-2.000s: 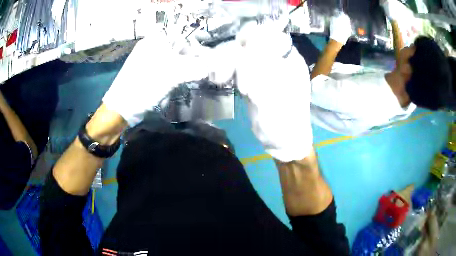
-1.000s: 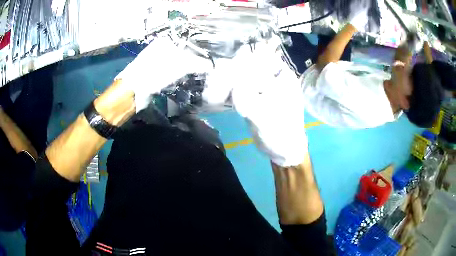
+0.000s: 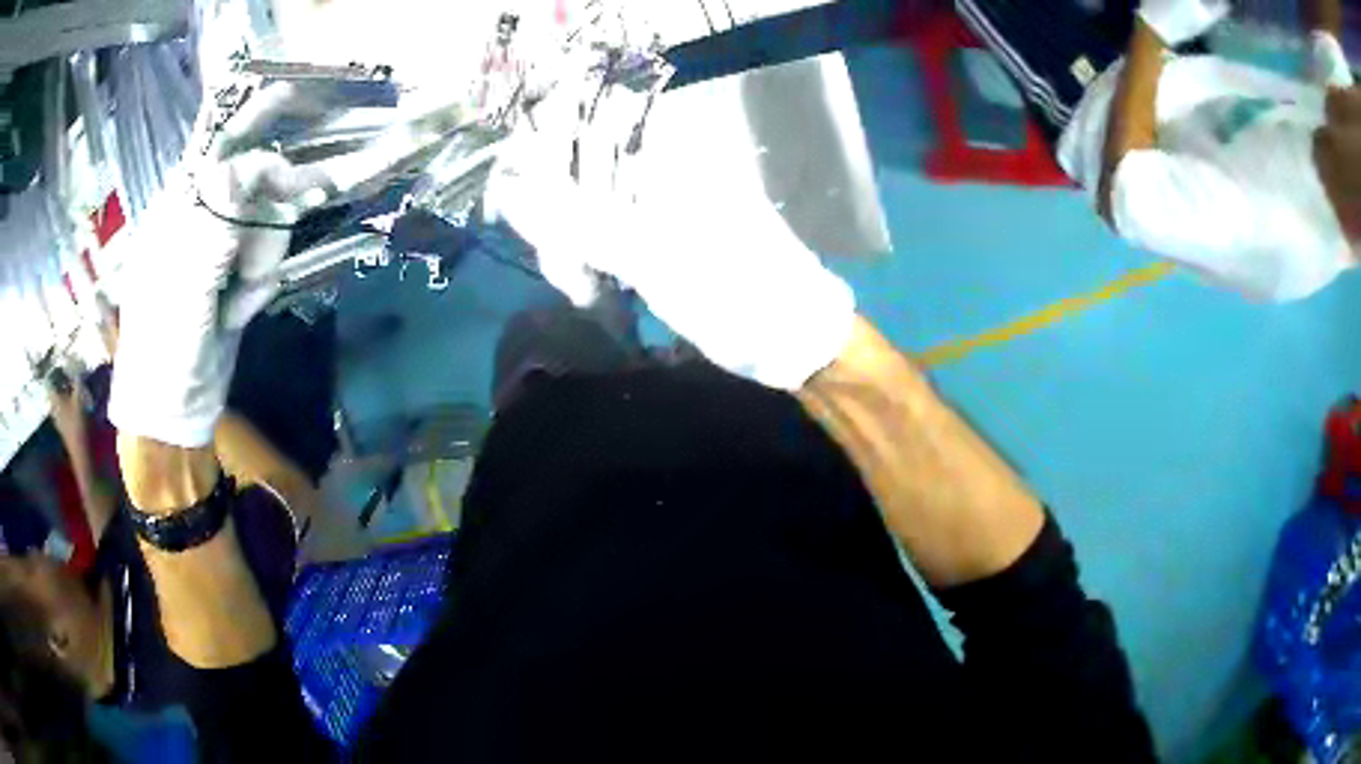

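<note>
My left hand, in a white knit glove, is at the upper left with its fingers around the left end of a bundle of silver metal strips. Thin dark lead wires curve along the strips by the fingers. My right hand, also gloved and overexposed, is at the right end of the strips, fingers curled on them. Its fingertips blur into the bright bench, so the exact grip there is hard to see.
More long metal strips lie at the far left of the bench. A white panel juts over the blue floor. A red stool and a coworker stand at right, another person at lower left. A blue crate is on the floor.
My hands have moved apart, the left one further left. The view has turned left, and the metal strips now span between the hands. The blue crate shows more.
</note>
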